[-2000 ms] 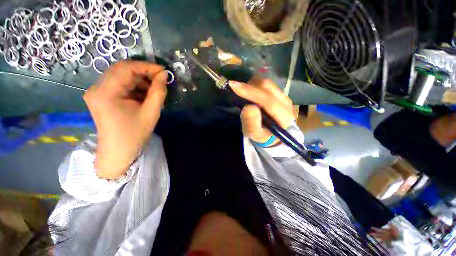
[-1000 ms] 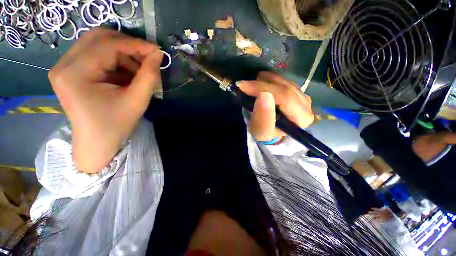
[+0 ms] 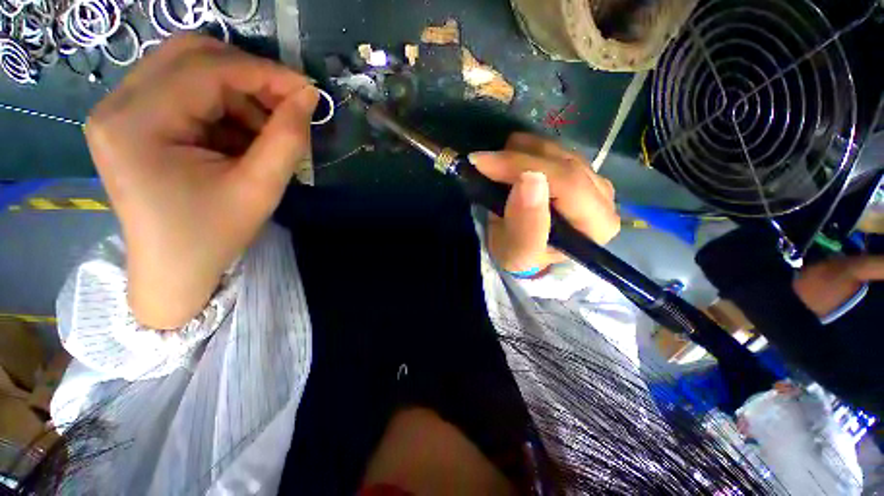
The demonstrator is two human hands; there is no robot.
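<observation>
My left hand point(image 3: 199, 170) pinches a thin silvery ring point(image 3: 324, 105) between thumb and forefinger; the ring stands out to the right of the fingertips. My right hand point(image 3: 548, 201) holds a soldering iron point(image 3: 606, 260) by its black handle. The iron's metal tip points up and left, a little to the right of the ring. Whether the tip touches anything is too blurred to tell. A loose heap of silvery rings point(image 3: 95, 24) lies at the upper left, partly cut off by the frame's edge.
A tan-brown tub point(image 3: 606, 37) stands at the top, right of centre. A fan with a round wire guard point(image 3: 741, 111) is right of it. Tan flakes point(image 3: 485, 77) lie on the dark green bench. A thin wire point(image 3: 41, 115) lies at left. Another person's hand point(image 3: 832, 283) shows at right.
The view has come closer and shifted, so the ring heap is more cut off and the fan sits further right. Both hands keep their holds. The iron's tip has stayed close to the ring.
</observation>
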